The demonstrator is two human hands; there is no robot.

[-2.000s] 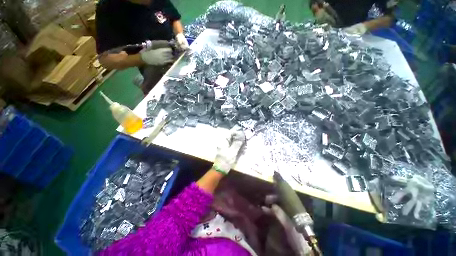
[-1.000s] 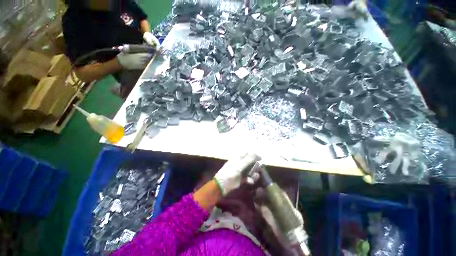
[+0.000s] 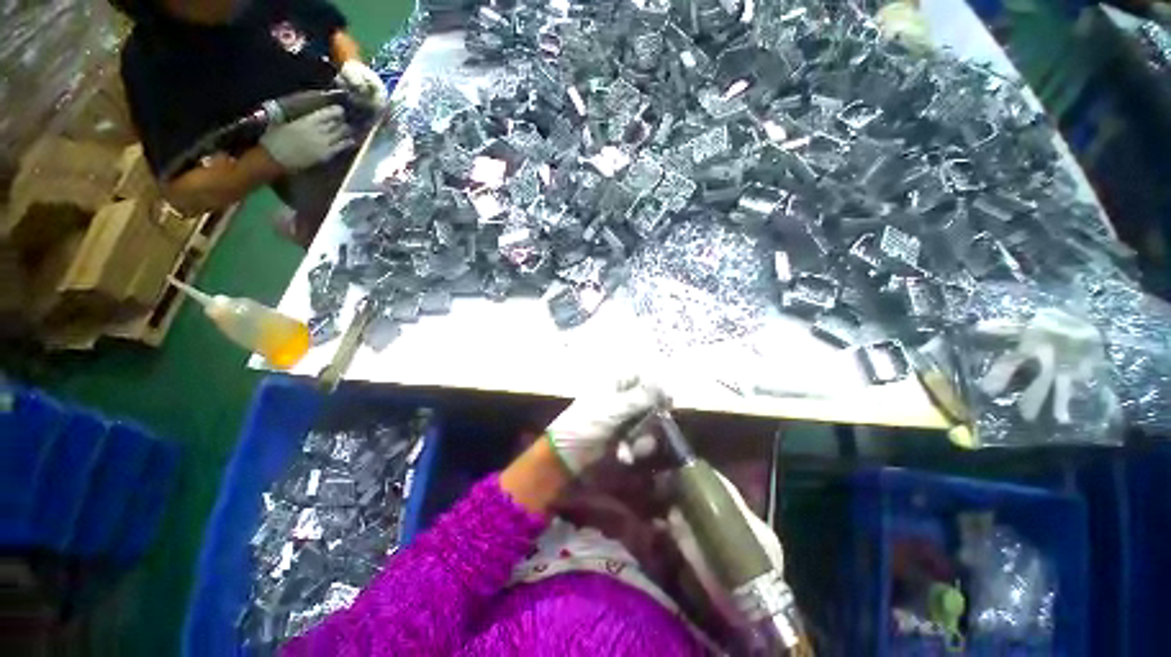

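My gloved left hand [image 3: 604,424] is at the table's front edge, its fingers closed around a small grey metal part [image 3: 651,413] that is mostly hidden by the glove. My gloved right hand [image 3: 693,546] is wrapped around an olive-green air tool [image 3: 722,520] with a silvery rear collar. The tool's dark narrow tip points up and left and meets the part at my left fingers; whether it touches is too small to tell.
A large heap of grey parts [image 3: 771,167] covers the white table [image 3: 488,353]. An oil bottle [image 3: 263,334] and flat strip [image 3: 344,344] sit front left. Blue bins [image 3: 231,513] stand below both sides. Empty gloves [image 3: 1047,366] lie right. A co-worker [image 3: 244,77] works at upper left.
My left hand has come back from the table to the tool's tip, now with a part in its fingers. The tool has moved slightly up and left. The view has shifted.
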